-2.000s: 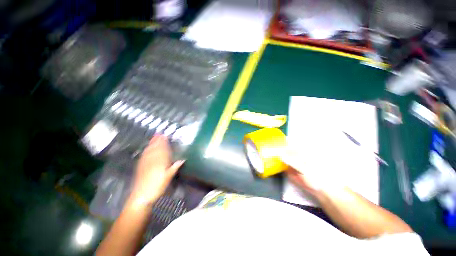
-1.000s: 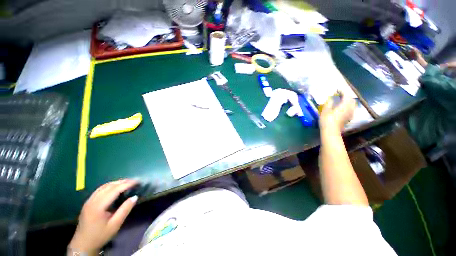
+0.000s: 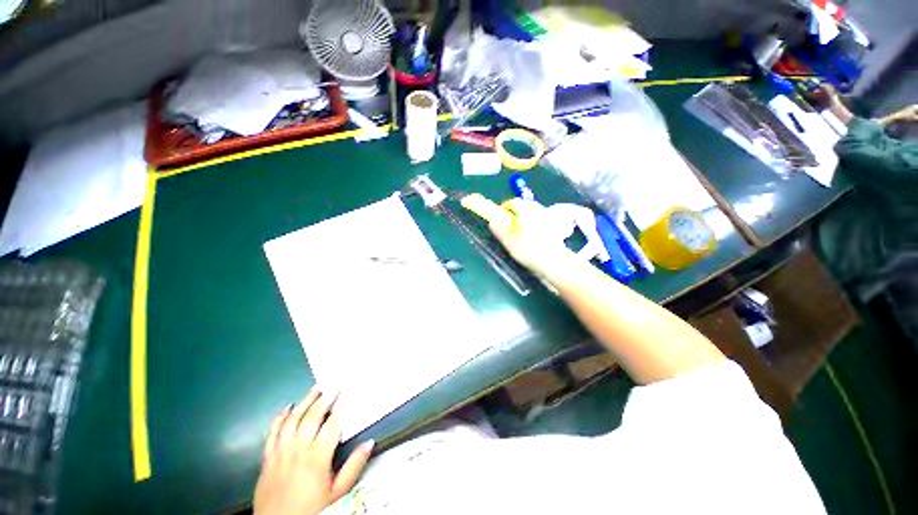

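The white paper sheet point(image 3: 372, 302) lies on the green bench with a dark pen point(image 3: 450, 265) at its right edge. My left hand point(image 3: 302, 458) rests with fingers apart at the sheet's near left corner. My right hand point(image 3: 523, 233) is closed on a yellow utility knife point(image 3: 481, 208), partly hidden by the fingers, above the bench beside the caliper point(image 3: 473, 236). The yellow packing tape roll point(image 3: 678, 239) lies at the right, near the front edge, apart from my hand.
A blister tray point(image 3: 35, 372) is at the left. Blue markers point(image 3: 616, 248) and a white strip lie right of my right hand. Masking tape point(image 3: 519, 149), a white roll point(image 3: 421, 126), a fan point(image 3: 349, 40) and a red basket point(image 3: 242, 141) stand behind. Another person's arm point(image 3: 871, 141) is far right.
The tape roll, held in my right hand at first, now lies at the right. The yellow knife has left its bench spot and is in my right hand. My left hand has moved to the sheet.
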